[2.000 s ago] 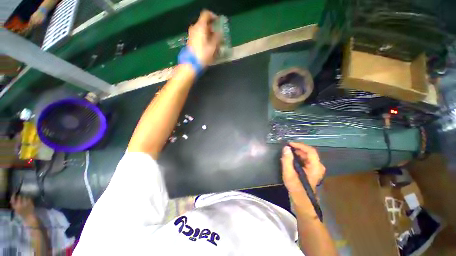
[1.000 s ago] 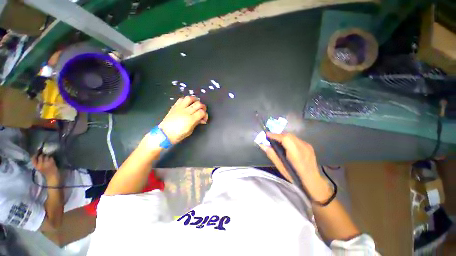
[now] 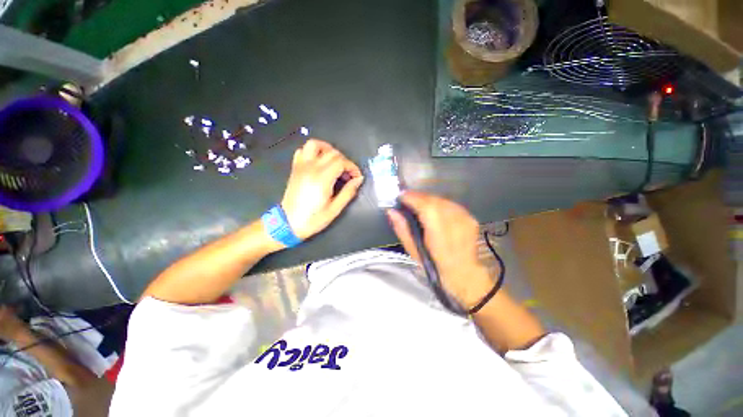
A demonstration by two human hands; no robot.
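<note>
A small circuit board [image 3: 384,175], white and pale blue under glare, lies on the dark mat in front of me. My right hand [image 3: 444,240] grips the black soldering iron [image 3: 425,259] like a pen at the board's near edge; its tip is lost against the board. My left hand [image 3: 320,189] is just left of the board, fingers curled, thumb and fingertips close together. Whether it pinches a thin lead is too small to tell. A loose pile of connector leads [image 3: 224,151] with white plugs and thin dark wires lies beyond and left of it.
A green board [image 3: 562,134] carries solder wire strands, speckled residue [image 3: 481,122] and a brown ring [image 3: 494,32]. Coiled wire [image 3: 607,53] and a red light are behind. A purple-rimmed fan [image 3: 49,151] stands left. An open carton [image 3: 562,277] is lower right. Another person's arm [image 3: 49,354] shows lower left.
My left hand has gone from the belt to the connector pile, then right to the board's side. My right hand has brought the iron to the board, which now lies more upright in view.
</note>
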